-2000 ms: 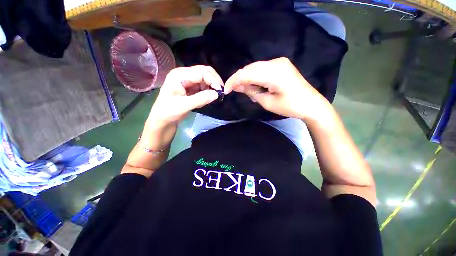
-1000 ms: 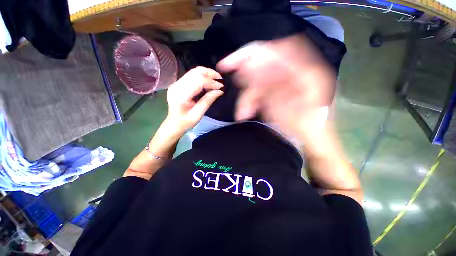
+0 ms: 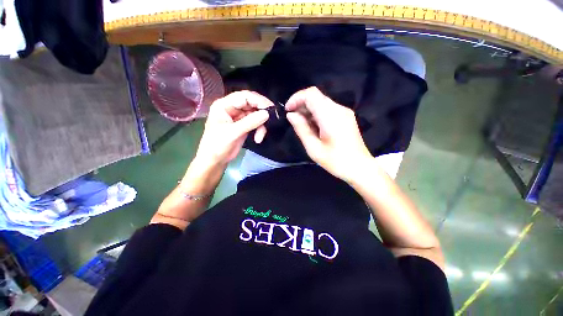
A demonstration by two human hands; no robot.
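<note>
A large black garment (image 3: 370,92) lies over the lap and hangs towards the table. My left hand (image 3: 237,120) pinches a bit of the black cloth between thumb and fingers. My right hand (image 3: 321,126) is just to its right, thumb and index fingertips close together at the same spot. A tiny pale glint shows between the two hands; whether it is a needle I cannot tell. Any thread is too fine to see.
A table edge with a yellow tape measure (image 3: 296,10) runs across the top. A pink mesh basket (image 3: 177,86) stands at left. A grey cloth-covered surface (image 3: 68,123), a hanging black bundle (image 3: 68,34) and blue-white striped garments (image 3: 80,200) are further left.
My right hand, blurred over the garment a second ago, is now back beside the left fingertips. The left hand stays at the cloth. More of the table edge shows.
</note>
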